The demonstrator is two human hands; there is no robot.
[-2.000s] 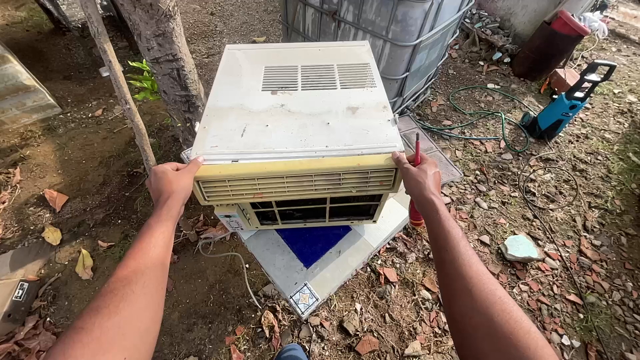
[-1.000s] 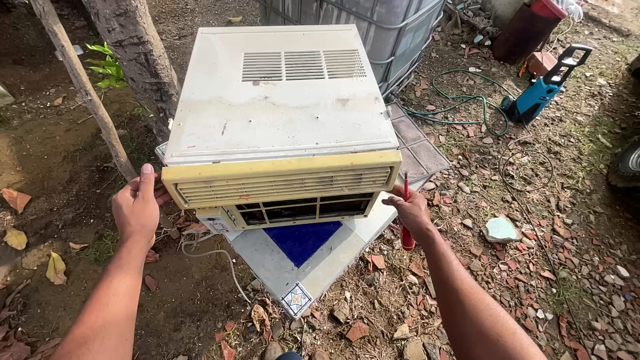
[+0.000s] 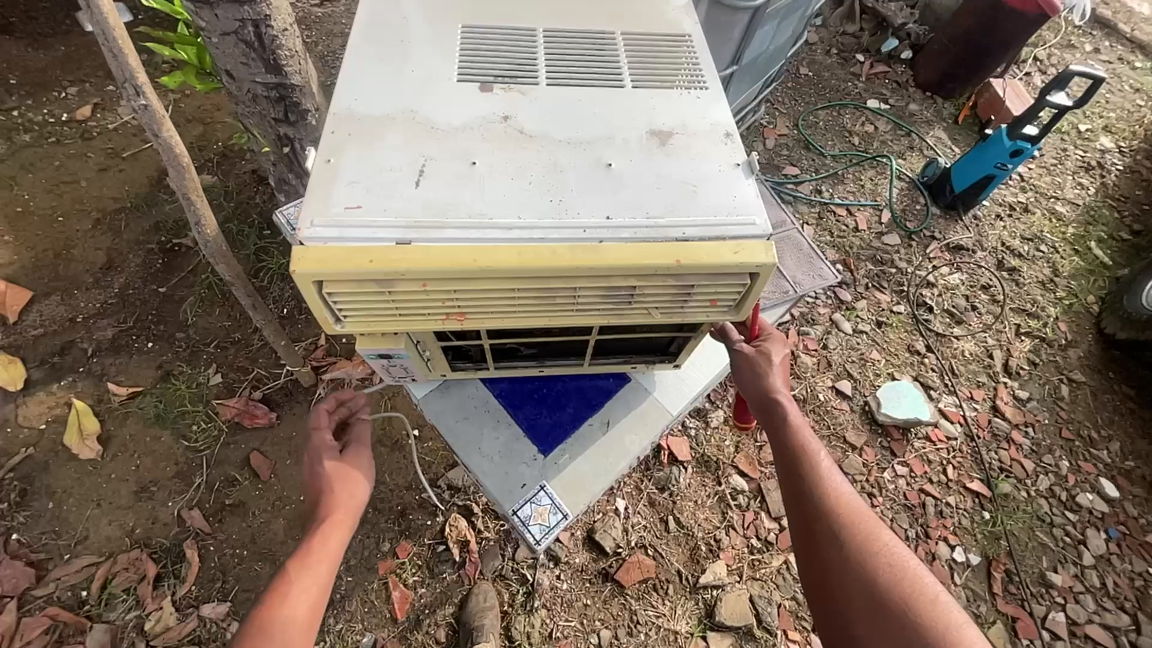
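A window air conditioner (image 3: pixel 540 171) with a white metal casing and a yellowed front grille (image 3: pixel 540 292) rests on a tiled table (image 3: pixel 594 459). My left hand (image 3: pixel 340 441) is by the unit's lower left corner, fingers curled near the pale power cord (image 3: pixel 416 450); whether it grips the cord is unclear. At the lower right corner of the front, my right hand (image 3: pixel 760 364) holds a red screwdriver (image 3: pixel 743 414) upright, its fingertips touching the edge of the front. The control panel (image 3: pixel 389 358) shows at the lower left of the unit.
A tree trunk (image 3: pixel 256 81) and a leaning branch (image 3: pixel 184 180) stand at the left. Behind the unit is a caged plastic tank (image 3: pixel 760 54). A blue pressure washer (image 3: pixel 999 157) and a green hose (image 3: pixel 864 162) lie right. Stones and tile shards cover the ground; a boot (image 3: pixel 480 616) shows below.
My left hand has left the front's left edge and moved down beside the power cord. My right hand has shifted lower along the right side, still with the screwdriver.
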